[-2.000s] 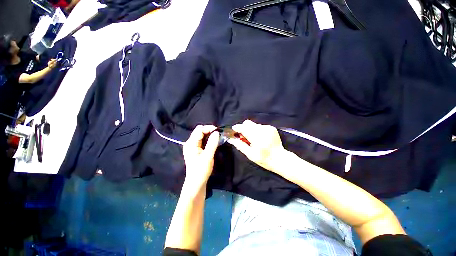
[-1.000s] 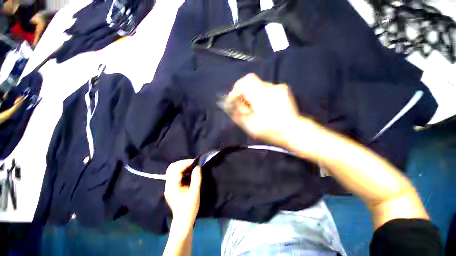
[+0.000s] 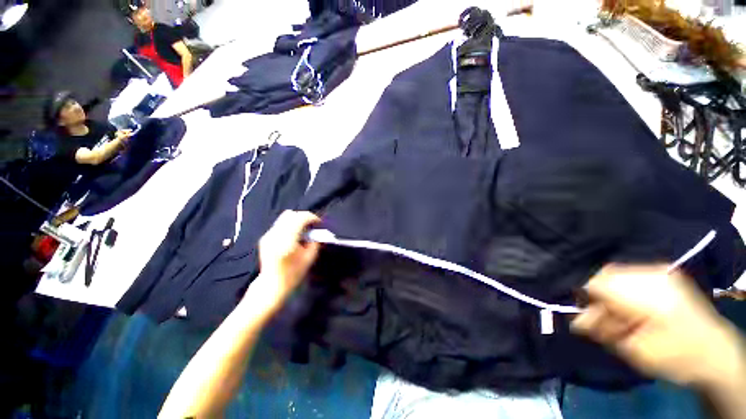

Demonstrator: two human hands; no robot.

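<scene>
A large dark navy blazer (image 3: 442, 196) lies spread in front of me, its neck pointing away. White trim (image 3: 458, 268) runs in a curve along its near edge, with a small white tag (image 3: 546, 321) hanging from it. My left hand (image 3: 288, 252) pinches the left end of this trimmed edge. My right hand (image 3: 634, 323) is motion-blurred, with curled fingers at the edge to the right of the tag. Snips cannot be made out in it.
A smaller navy blazer (image 3: 225, 229) on a hanger lies at left. Black hangers (image 3: 703, 123) are heaped at far right. A grey tool (image 3: 78, 254) lies at the left table end. Two people (image 3: 90, 143) are beyond, with more dark garments (image 3: 294, 65).
My right hand has come down and right from above the cloth to the trimmed edge. My left hand has moved up. The view has tilted up; the loose hanger no longer shows on the blazer.
</scene>
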